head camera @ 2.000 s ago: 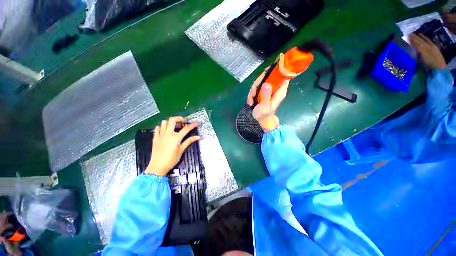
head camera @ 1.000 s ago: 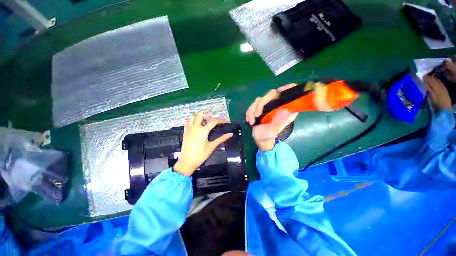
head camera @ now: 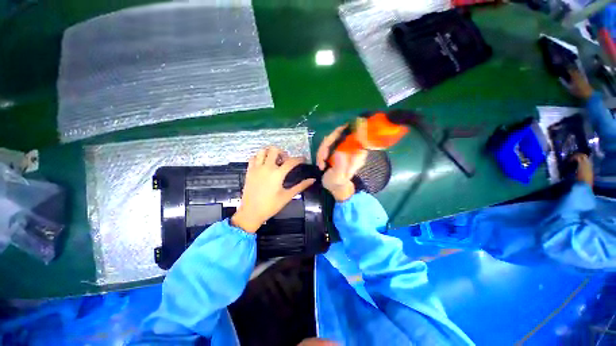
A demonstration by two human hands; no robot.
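A black plastic housing (head camera: 174,219) lies flat on a silvery bubble-wrap sheet (head camera: 115,196) in front of me. My left hand (head camera: 265,186) rests over its right part, fingers bent at the far right corner around a small dark part; whether that part is loose cannot be told. My right hand (head camera: 340,172) is closed round an orange and black electric screwdriver (head camera: 378,132), held tilted with its front end at the housing's far right corner. The driver is blurred, and its tip is hidden by the fingers. No screw can be made out.
A dark mesh disc (head camera: 376,170) lies beside my right hand. An empty bubble-wrap sheet (head camera: 162,64) lies beyond the housing. Another black housing (head camera: 442,48) is at the back. A blue bin (head camera: 519,152), a thin black bracket (head camera: 458,159) and another person's hands are right. A clear bag (head camera: 27,209) is left.
The housing turned from lengthwise to crosswise on its sheet. My right hand has brought the screwdriver to the housing's far right corner. My left hand has stayed on the housing. The view has shifted.
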